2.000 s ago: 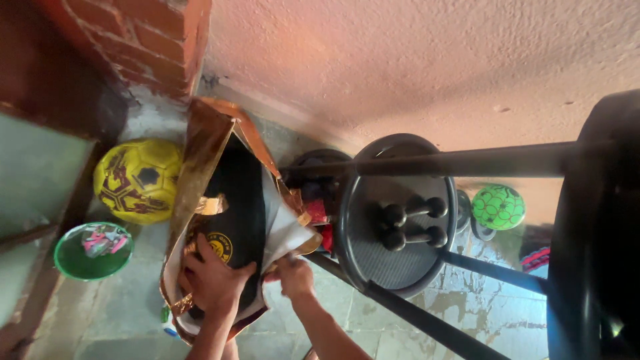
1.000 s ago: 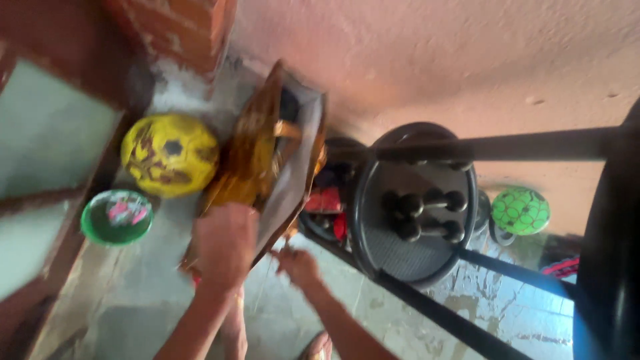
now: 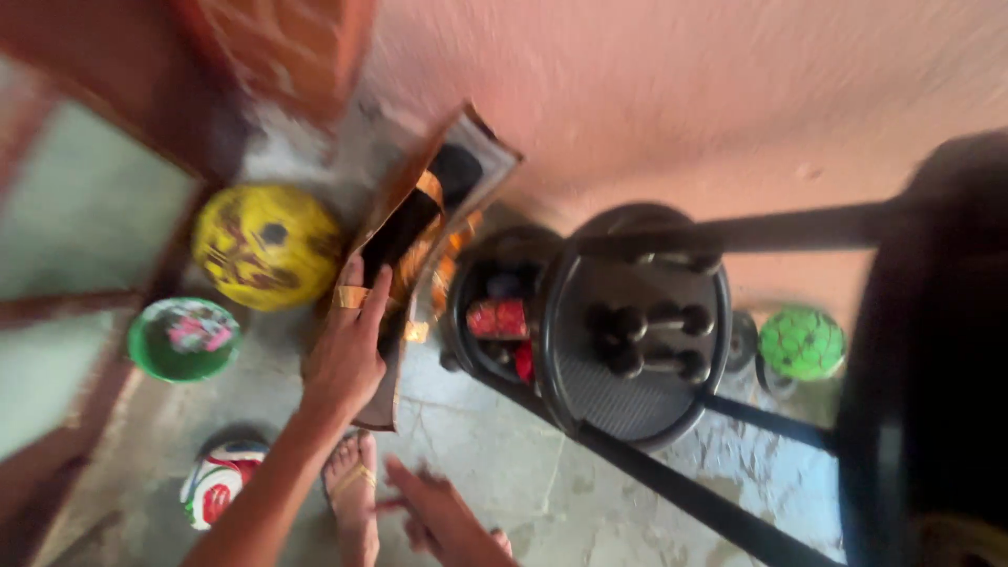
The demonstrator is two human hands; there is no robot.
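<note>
A tall carry bag (image 3: 386, 402) with a pale lining and gold-coloured handles stands on the floor between a yellow ball (image 3: 268, 246) and a black rack. Dark material lies inside its mouth. My left hand (image 3: 350, 346) rests on the bag's near side, beside a gold handle, with the fingers spread; whether it grips the bag is unclear. My right hand (image 3: 429, 504), blurred, is over the floor near my sandalled foot, apart from the bag, and nothing shows in it.
Dumbbells (image 3: 661, 342) lie on the rack's round black shelf (image 3: 630, 402); a lower tier holds red items (image 3: 498, 319). A green basin (image 3: 185, 366) with small things is at left, a white and red ball (image 3: 216, 492) below it. A green ball (image 3: 802, 342) sits by the wall (image 3: 669, 94).
The bag's mouth, wide around a dark item with a yellow emblem two seconds ago, is now narrower and the emblem is out of sight. My right hand has come away from the bag.
</note>
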